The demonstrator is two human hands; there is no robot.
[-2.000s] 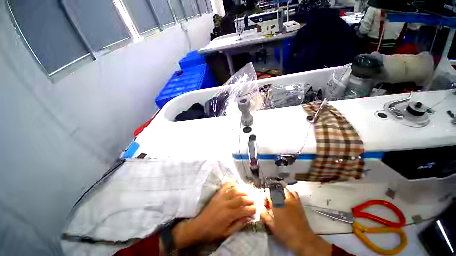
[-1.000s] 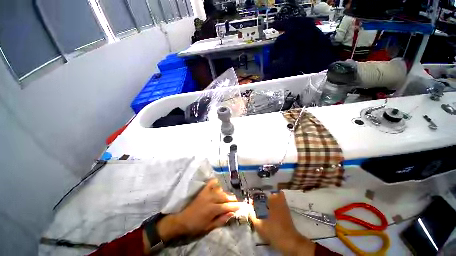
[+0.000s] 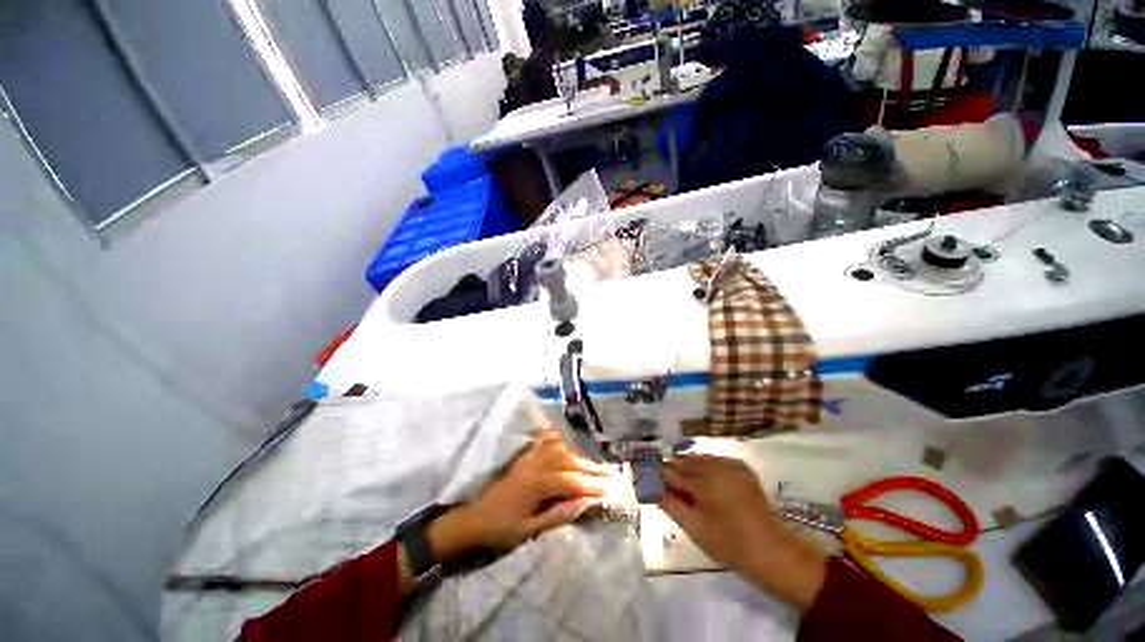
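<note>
A large white, faintly lined cloth spreads left of the needle and down to the lower middle. The sewing machine has a lit presser foot and needle area. My left hand is bare and holds the cloth down just left of the foot, fingers together. My right hand is bare, at the right side of the foot, with bent fingers close to it. Glare and the hand hide its fingertips, and whether they grip anything cannot be told.
Scissors with red and orange handles lie right of my right hand. A black phone lies at the right edge. Checked cloth hangs over the machine head. Behind are a plastic bag, a cream thread cone and blue crates.
My right hand has turned, its fingers now bent in beside the foot and its thumb side no longer raised. My left hand stays on the cloth. The camera view has shifted slightly.
</note>
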